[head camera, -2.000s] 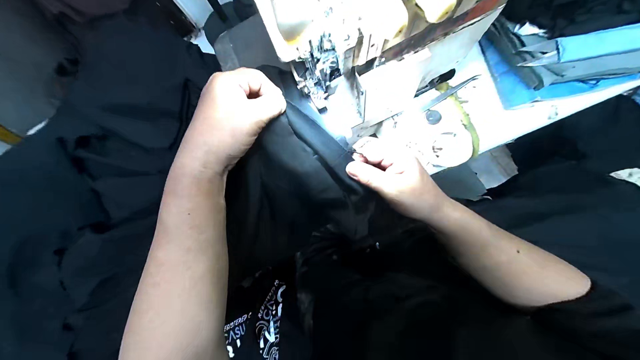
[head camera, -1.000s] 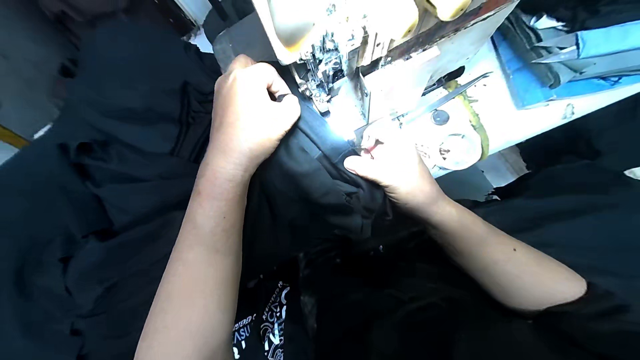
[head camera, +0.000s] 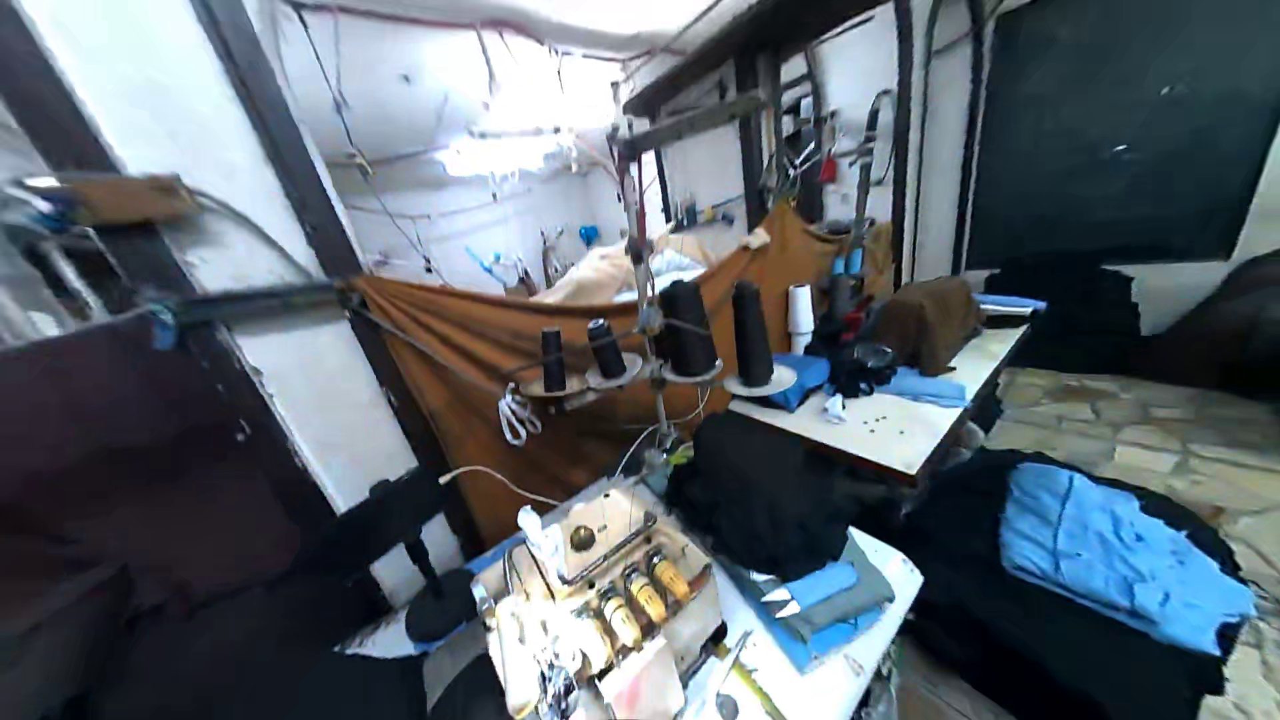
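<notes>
Neither my left hand nor my right hand shows in the head view. At the bottom centre stands a serger sewing machine (head camera: 600, 600) with several tension dials on its front. Metal scissors (head camera: 733, 655) lie on the white table to its right, beside a yellow-green tape. Behind the machine, cones of black thread (head camera: 688, 330) stand on a thread stand (head camera: 645, 250). Folded blue and grey fabric (head camera: 825, 600) rests on the table, with a heap of black fabric (head camera: 760, 490) behind it. What my hands touch is hidden.
A second white table (head camera: 900, 430) at the right back holds blue and brown cloth. Black fabric with a light-blue piece (head camera: 1110, 560) lies at the right on a stone-patterned floor (head camera: 1140, 440). A brown cloth curtain (head camera: 450, 370) hangs behind the thread stand.
The view has swung up from the needle area to the room. Both hands, earlier on black fabric at the machine, are out of view.
</notes>
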